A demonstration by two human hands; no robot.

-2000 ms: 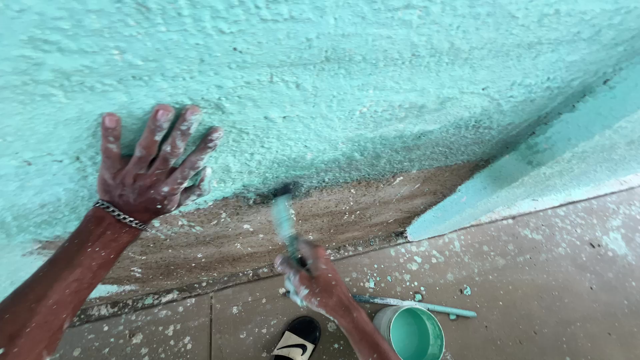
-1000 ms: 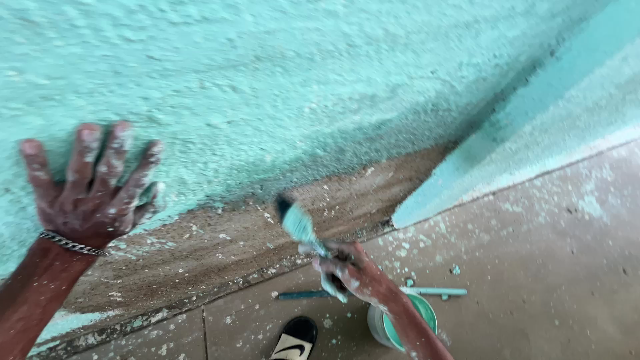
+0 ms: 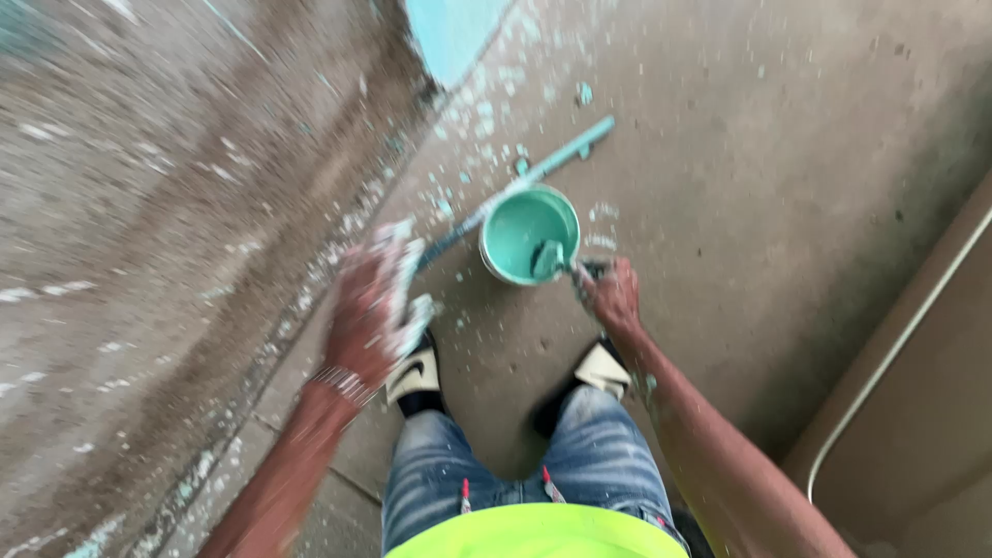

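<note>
My right hand [image 3: 612, 293] is closed around the handle of a paintbrush [image 3: 549, 260], whose bristle end is down inside a bucket of turquoise paint [image 3: 521, 231], near its right rim. The bucket stands on the floor in front of my feet. My left hand [image 3: 380, 298], blurred and smeared with pale paint, is raised left of the bucket with its fingers apart and nothing in it. Behind the bucket lies a long paint-spattered stick [image 3: 559, 159], running slantwise; its near end passes close by my left fingertips in the view.
A bare brown lower wall [image 3: 194, 232] rises on the left, with a turquoise wall part [image 3: 453, 35] beyond. Paint flecks dot the concrete floor [image 3: 713, 209]. My sandals [image 3: 417, 373] stand near the bucket. A brown object with a pale edge [image 3: 899, 356] is at right.
My left hand has come off the turquoise wall. My right hand has brought the brush from the lower wall into the bucket. The view has swung down and right.
</note>
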